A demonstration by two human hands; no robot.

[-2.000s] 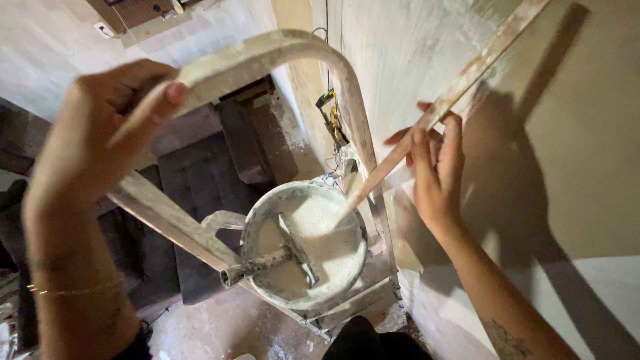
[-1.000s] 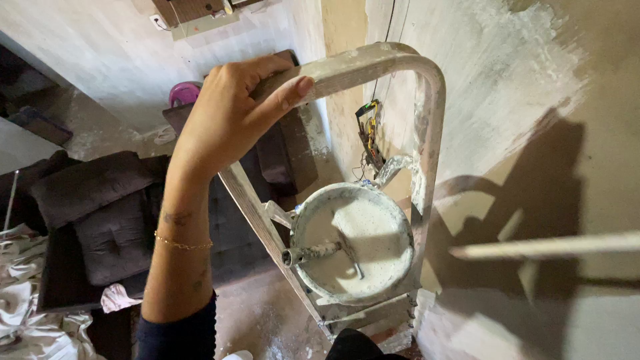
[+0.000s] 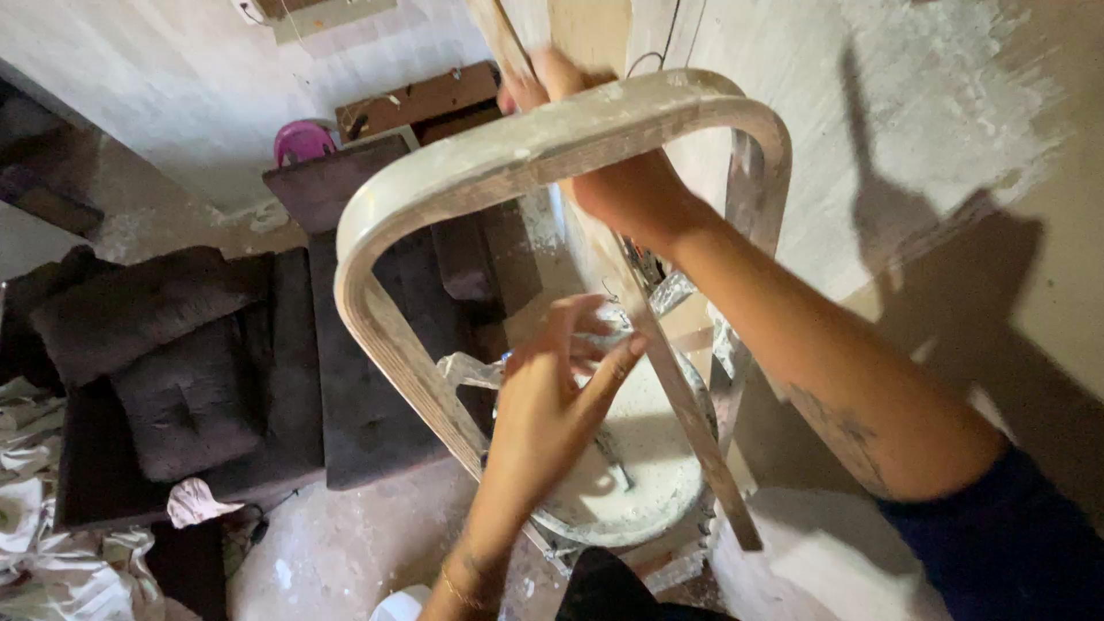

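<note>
My right hand (image 3: 634, 194) grips a long, paint-smeared wooden stick (image 3: 681, 388), which slants down to the right past the ladder's top rail. My left hand (image 3: 561, 371) is inside the frame of the stepladder (image 3: 535, 155), fingers apart, its thumb and fingertips close beside the stick; whether they touch it I cannot tell. Below both hands stands a round bucket (image 3: 634, 535) of whitish paint or plaster, partly hidden by my left hand. A tool (image 3: 614, 461) lies in the bucket, its handle hidden behind my left hand.
Past the ladder on the left is a dark sofa (image 3: 371, 371) with cushions (image 3: 185, 397). A pink plastic object (image 3: 304, 142) stands near the wall. Loose wires (image 3: 642, 259) hang behind the ladder, close to the plastered wall (image 3: 931, 112) on the right. Crumpled cloth (image 3: 95, 569) lies at lower left.
My left hand has left the ladder's top rail and moved down over the bucket. My right hand, out of view a second ago, is back in view with the stick, now beyond the rail.
</note>
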